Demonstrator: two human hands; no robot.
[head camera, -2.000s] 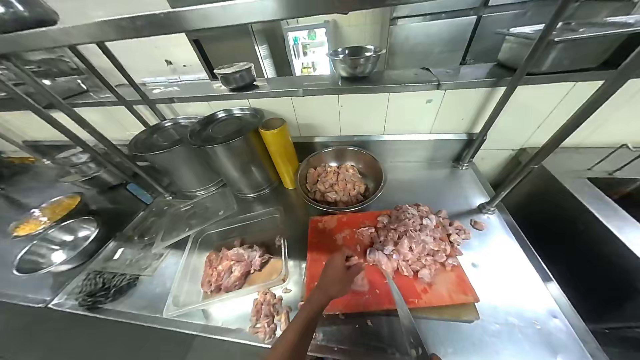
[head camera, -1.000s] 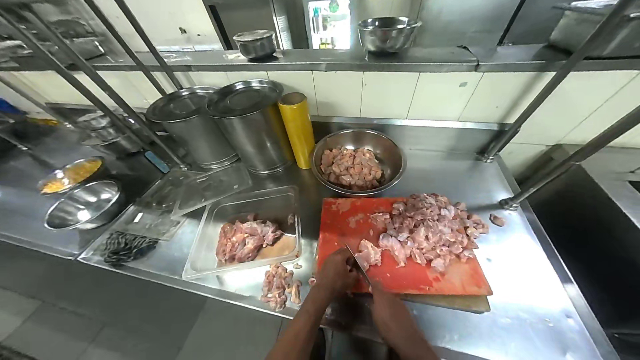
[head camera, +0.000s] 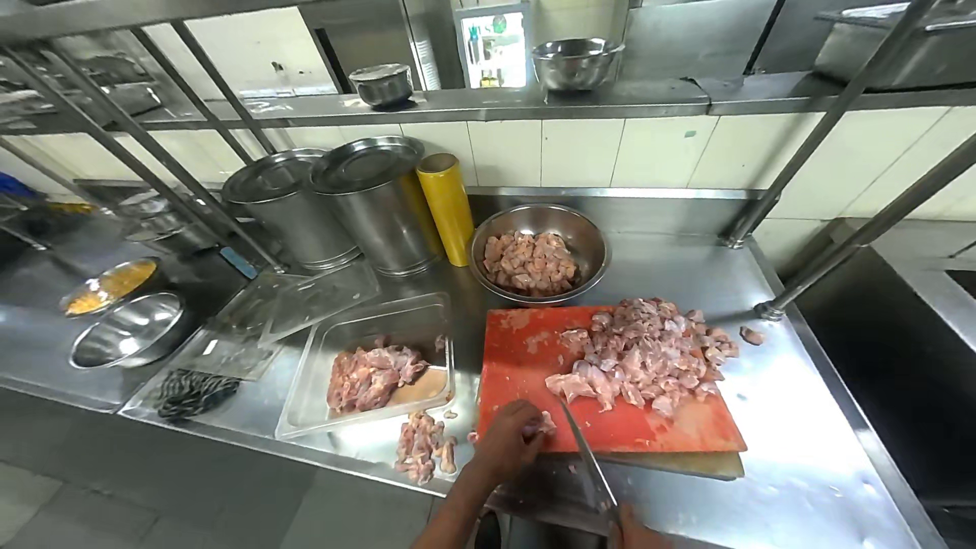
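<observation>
On the near left part of the red cutting board (head camera: 526, 358), my left hand (head camera: 512, 438) grips a small piece of raw meat (head camera: 544, 424). My right hand (head camera: 639, 532), at the bottom edge of the view, holds a knife (head camera: 591, 461) by its handle; the blade points up and away, its tip over the board beside the meat pile. A heap of cut raw meat (head camera: 656, 354) covers the board's right half. Behind the board, a steel bowl (head camera: 602, 263) holds more cut pieces (head camera: 531, 263). Larger raw pieces (head camera: 374, 375) lie in a clear plastic tray (head camera: 313, 366) at left.
Trimmed pieces (head camera: 419, 446) lie on the steel counter near the tray. Behind stand two lidded steel pots (head camera: 381, 213) and a yellow roll (head camera: 446, 206). Clear lids (head camera: 324, 297), a dark coiled bundle (head camera: 194, 393) and bowls (head camera: 130, 329) are further left. Slanted metal posts (head camera: 846, 236) rise at right.
The knife was at the meat beside my left hand one second ago; it is now to the right of that hand, and my right hand has moved down toward the view's bottom edge.
</observation>
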